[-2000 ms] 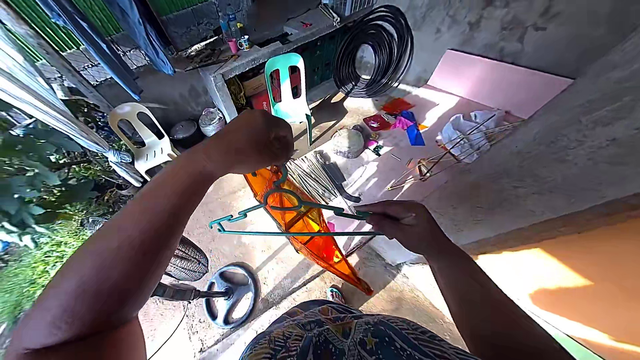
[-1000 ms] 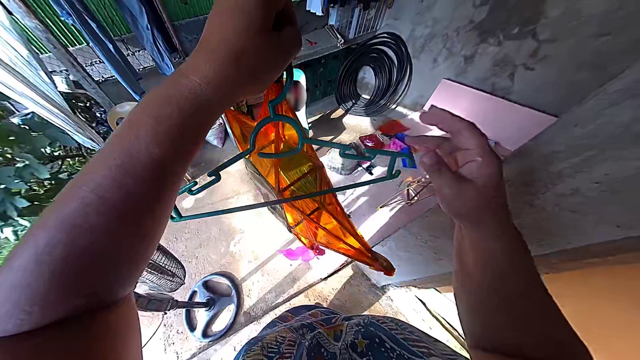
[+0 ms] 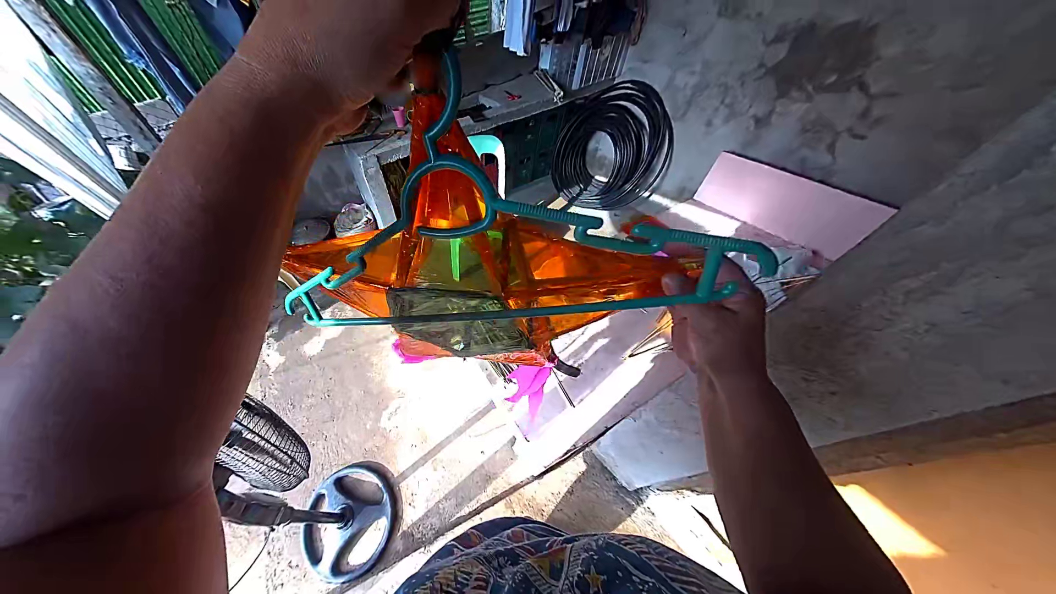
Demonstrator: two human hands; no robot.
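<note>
A green plastic clothes hanger (image 3: 511, 314) hangs in front of an orange cellophane star lantern (image 3: 462, 272), which has a darker middle panel and pink tassels (image 3: 530, 386) at its lower points. My left hand (image 3: 363, 49) is raised at the top of the view, around the hanger's hook and the lantern's top point; its fingers are partly cut off by the frame edge. My right hand (image 3: 722, 318) holds the lantern's right point, behind the right end of the hanger. The fingertips there are partly hidden by the hanger.
A coil of black hose (image 3: 615, 144) leans by the grey wall. A pink board (image 3: 792, 206) rests against that wall. A green plastic chair (image 3: 488, 153) stands behind the lantern. At lower left are a tire (image 3: 264, 445) and a steering wheel (image 3: 348, 521).
The lantern has turned from a slanting, edge-on position to face me more broadly. My right hand, apart from it one second ago, has taken hold of its right point.
</note>
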